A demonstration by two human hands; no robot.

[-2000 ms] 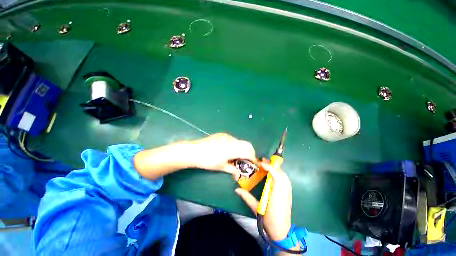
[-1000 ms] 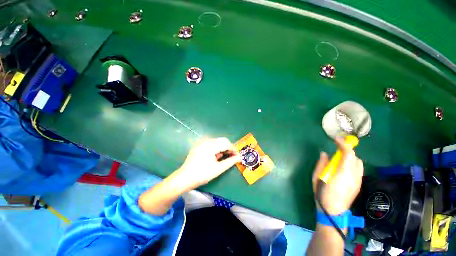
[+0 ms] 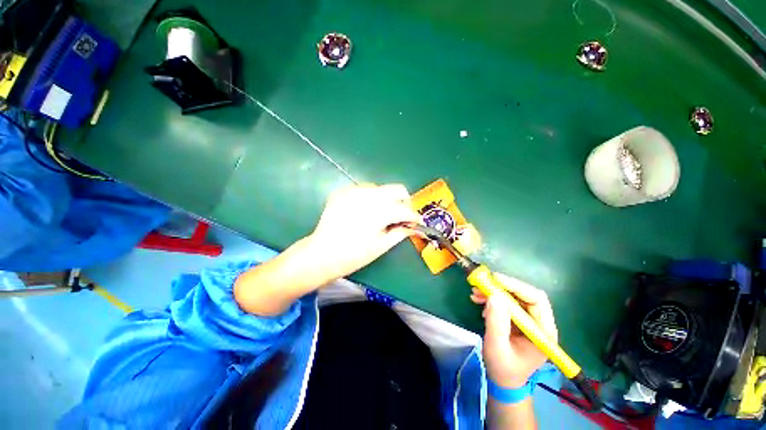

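Note:
An orange fixture lies on the green mat with a round stator seated in its middle. My right hand holds the yellow soldering iron, its metal tip over the stator. My left hand is closed on the solder wire at the left side of the fixture, with a slim dark tool, perhaps tweezers, between its fingertips and the stator. The wire runs back to the solder spool in its black holder.
A whitish cup with silvery wad stands right. Loose stators lie at the top, upper right and far right. A black fan box is lower right. A blue soldering station and a person's blue sleeve are left.
My right hand has brought the iron from the cleaner cup to the stator. Earlier, my left hand moved off the fixture, uncovering the stator. The view has shifted, so the belt shows less.

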